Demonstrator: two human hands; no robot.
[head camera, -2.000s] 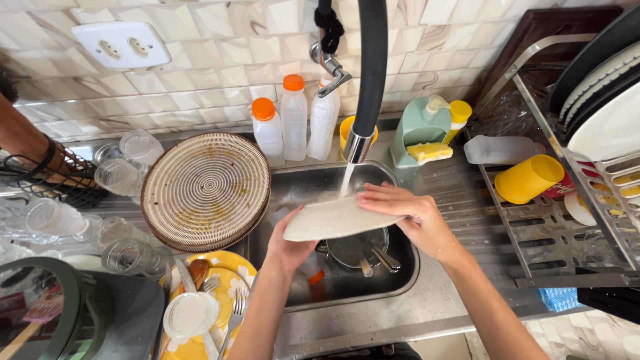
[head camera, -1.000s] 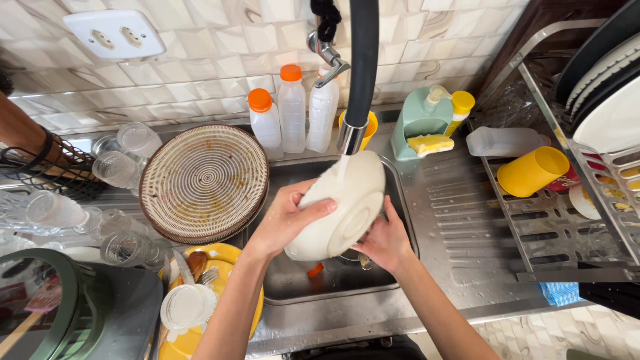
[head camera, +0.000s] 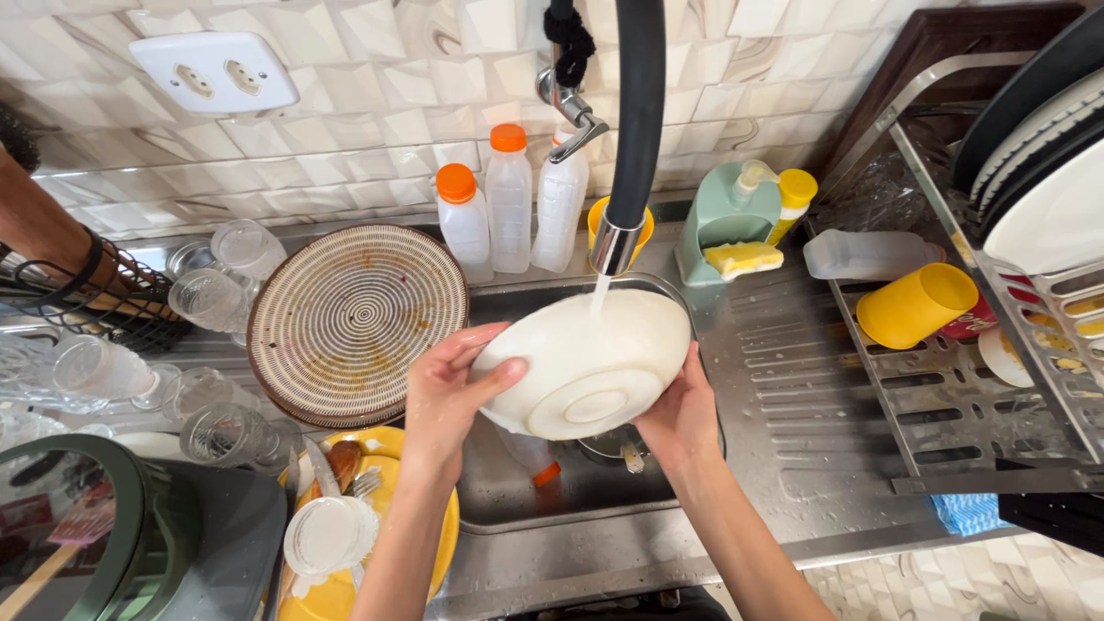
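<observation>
A white bowl (head camera: 595, 362) is tilted over the sink with its footed underside facing me. My left hand (head camera: 457, 388) grips its left edge, thumb on the outer surface. At the lower right edge, my right hand (head camera: 686, 410) holds it too, its fingers partly hidden. Water runs from the black faucet's metal spout (head camera: 616, 246) onto the bowl's outside. Below, in the steel sink (head camera: 569, 513), lie a plastic bottle with an orange cap (head camera: 546, 474) and a partly hidden metal vessel (head camera: 612, 447).
Left of the sink are a stained spiral-patterned plate (head camera: 358, 319), glasses (head camera: 207, 299) and a yellow plate (head camera: 444, 539) with cutlery. Behind stand orange-capped bottles (head camera: 509, 203). A soap dispenser (head camera: 729, 220) with a yellow sponge (head camera: 743, 259) and a metal dish rack (head camera: 914, 431) are at right.
The bowl was seen nearly edge-on, then turned so its underside showed. Since one second ago it has tilted to lie wider across the sink, and both hands have shifted along its edge.
</observation>
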